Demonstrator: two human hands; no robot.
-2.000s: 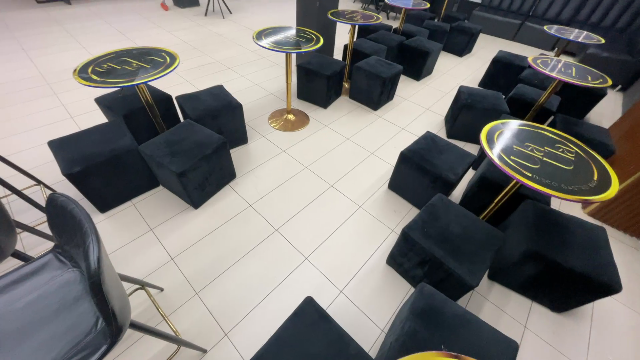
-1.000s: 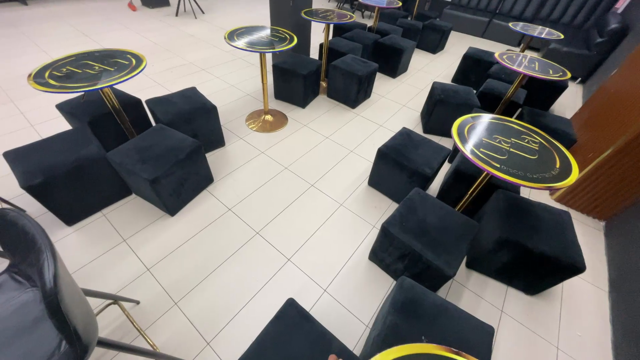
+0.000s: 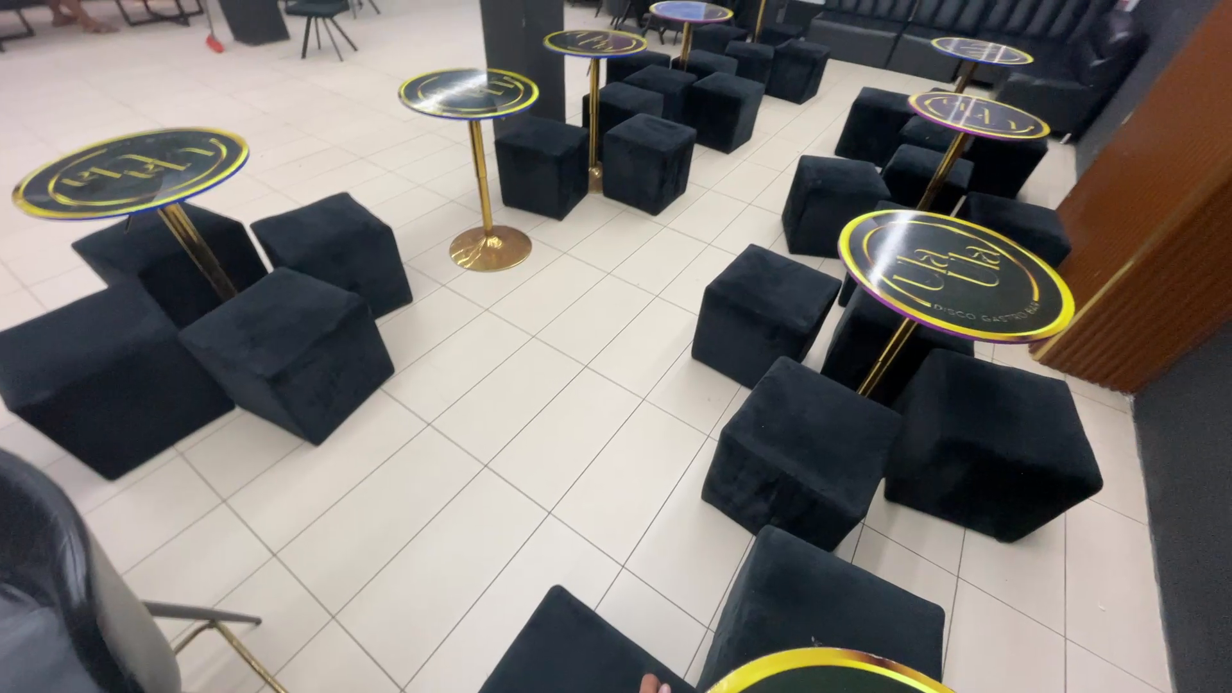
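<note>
Only the fingertips of one hand (image 3: pixel 654 684) show, at the bottom edge, and I cannot tell whether they are my left or right. They are nearest to a black cube stool (image 3: pixel 589 650) and the yellow-rimmed round table top (image 3: pixel 833 674), both cut off by the frame. Whether they touch either is unclear. Another black cube stool (image 3: pixel 833 611) stands just behind that table top. The rest of the hand and my other hand are out of sight.
Round tables (image 3: pixel 955 274) on gold posts, with cube stools (image 3: pixel 801 448) around them, line the right side. More stools and a table (image 3: pixel 130 171) stand left. One table has a round gold base (image 3: pixel 491 247). A black chair (image 3: pixel 77 577) is lower left, a dark wall (image 3: pixel 1189 481) right.
Fingertips now show at the bottom edge, where none showed two seconds ago. The view has turned somewhat to the right since then. The tables and stools stand as before.
</note>
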